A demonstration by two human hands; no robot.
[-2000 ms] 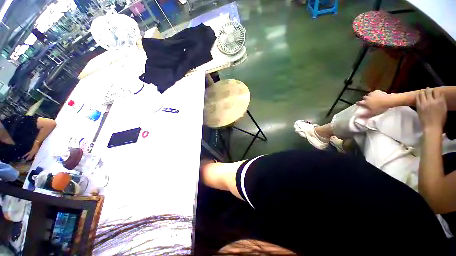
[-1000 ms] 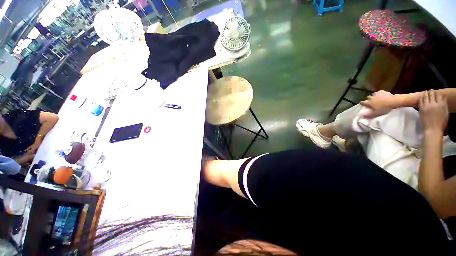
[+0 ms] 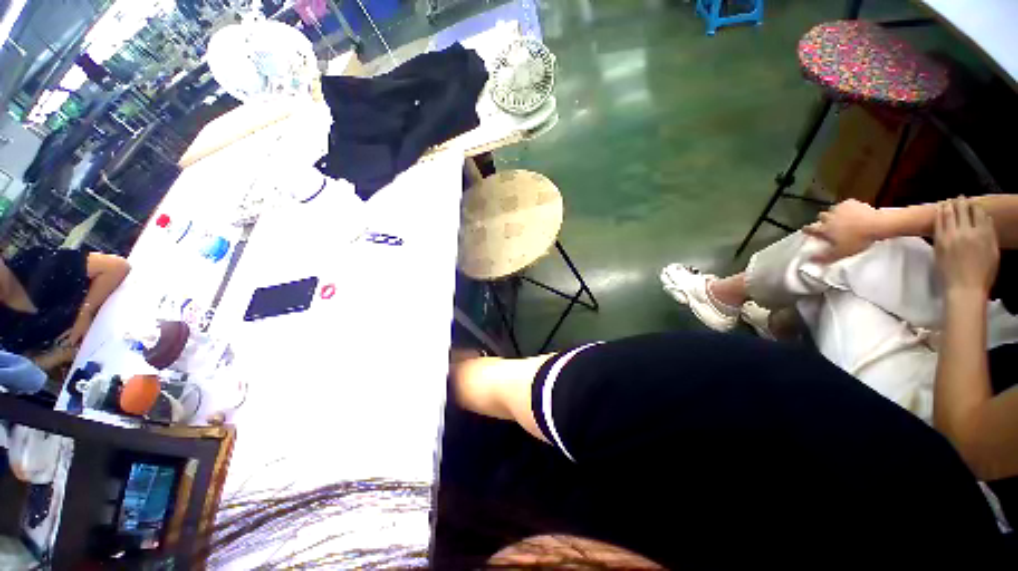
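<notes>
Neither of my hands can be made out. Black clothing with a white stripe (image 3: 726, 446) fills the lower middle; bare skin (image 3: 497, 388) beyond the stripe is cut off by the table edge. On the white table (image 3: 346, 390) lies a black smartphone (image 3: 281, 299), with a small red ring (image 3: 327, 292) just right of it. Small dark snips, or a similar tool (image 3: 383, 239), lie farther up. A crumpled black garment (image 3: 402, 117) lies at the far end, beside a small white fan (image 3: 521, 78).
A dark shelf (image 3: 84, 491) with a lit screen, an orange round thing (image 3: 140, 394) and small bottles are at left. A wooden stool (image 3: 511, 223) stands by the table, a floral stool (image 3: 871, 64) farther right. One person sits right, hands on knee (image 3: 854, 226); another sits left (image 3: 56, 290).
The view has shifted slightly, so the table things appear a little higher and farther right than in the oldest frame. Nothing on the table has visibly moved.
</notes>
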